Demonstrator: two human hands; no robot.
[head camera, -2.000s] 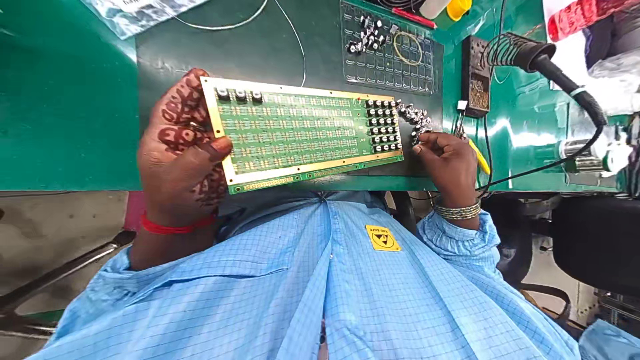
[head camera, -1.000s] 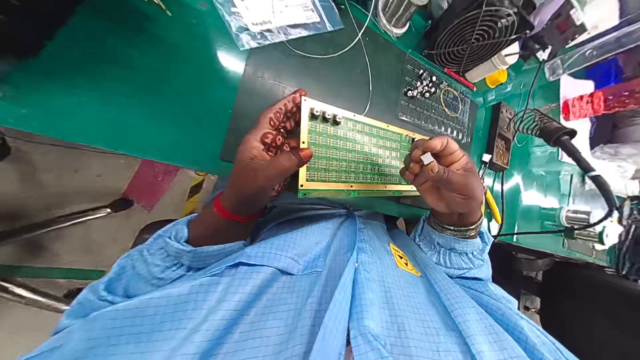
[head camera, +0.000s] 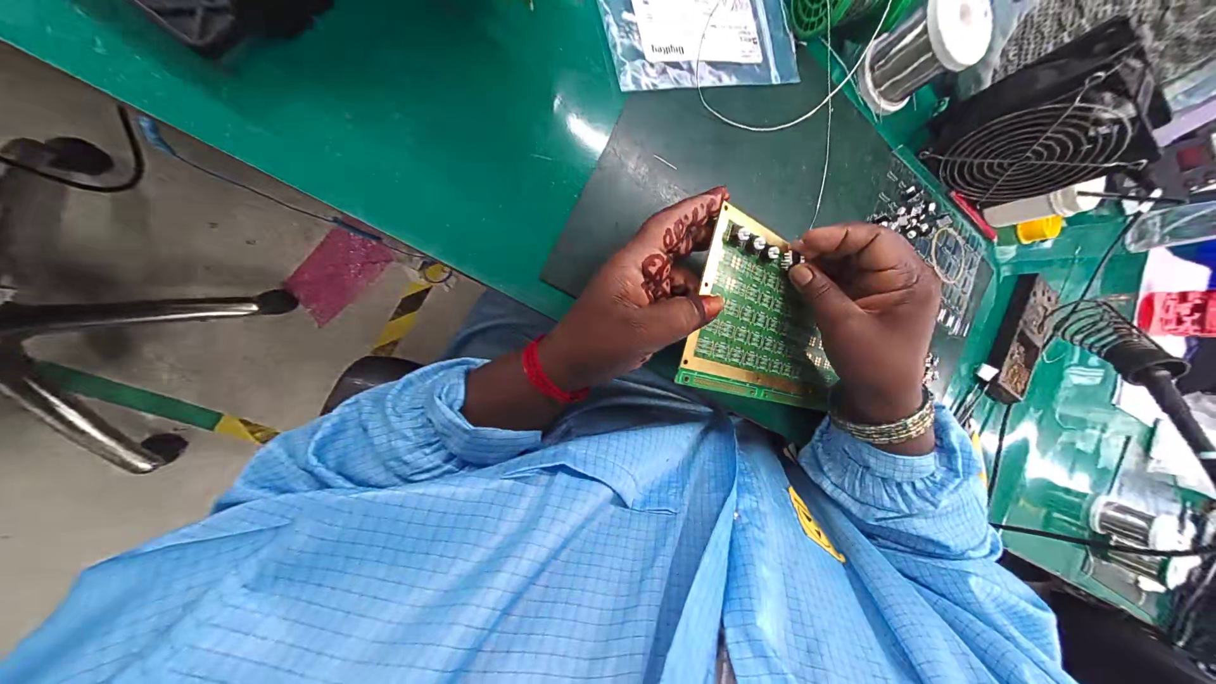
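My left hand (head camera: 655, 285) grips the left end of a green circuit board panel (head camera: 755, 328) with gold-coloured edges, thumb on top and fingers beneath. Small round black-and-silver components (head camera: 758, 244) stand in a row along its far edge at the left. My right hand (head camera: 864, 294) pinches a small black component (head camera: 794, 257) between thumb and forefinger, at the end of that row against the board. Whether its leads sit in the holes cannot be seen. The right part of the panel is hidden under my right hand.
Loose components (head camera: 912, 214) lie on more boards at the right. Beyond are a fan (head camera: 1035, 152), a solder wire spool (head camera: 926, 52), and a plastic bag (head camera: 703, 43). A soldering iron holder (head camera: 1111, 337) stands far right. Thin wire (head camera: 760, 127) loops over the dark mat (head camera: 646, 180).
My right hand has moved from the loose components by the board's right end to the row at its far left, now with a component in its fingertips. The view has shifted and turned.
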